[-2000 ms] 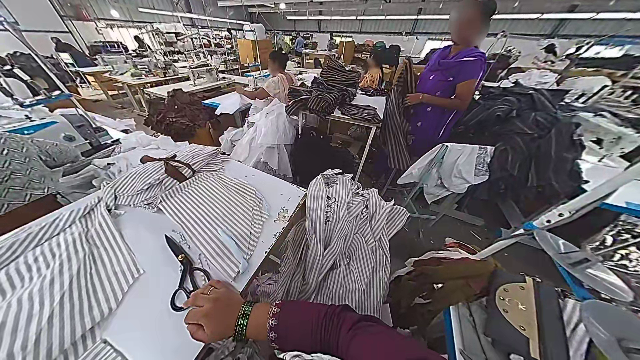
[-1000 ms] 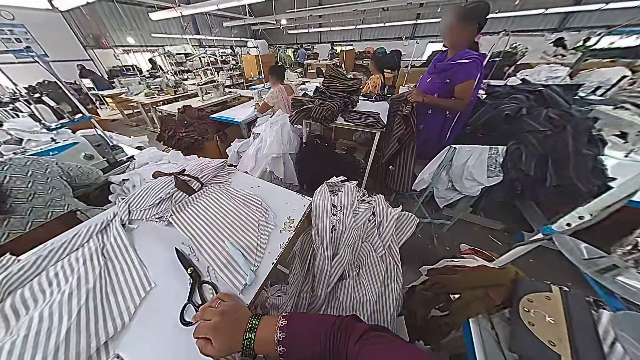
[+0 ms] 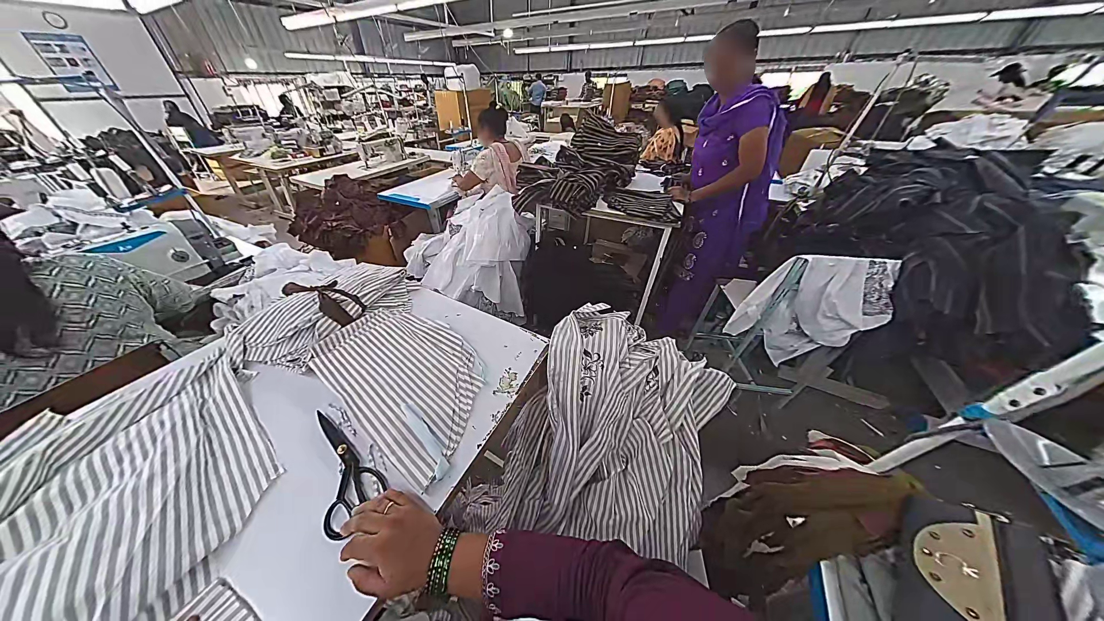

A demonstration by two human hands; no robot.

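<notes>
My right hand (image 3: 392, 542), with green bangles and a maroon sleeve, lies at the near edge of the white table (image 3: 285, 431). Its curled fingers are beside the handle loops of black-handled fabric scissors (image 3: 349, 474); the palm side is hidden, so a grip cannot be made out. Grey-and-white striped cloth (image 3: 138, 466) covers the table's left part, and another striped piece (image 3: 401, 379) lies beyond the scissors. A brown strip of cloth (image 3: 326, 302) rests on the striped fabric. My left hand is not in view.
Striped garments with dark embroidery (image 3: 604, 414) hang right of the table. A sewing machine part with a tan plate (image 3: 962, 561) is at lower right. A person in purple (image 3: 729, 181) stands by a table of dark striped cloth (image 3: 642, 203). A person in patterned clothing (image 3: 95, 319) is at left.
The dark striped cloth that hung from the purple-clad person's hands no longer hangs there. My right hand stays by the scissors' handles.
</notes>
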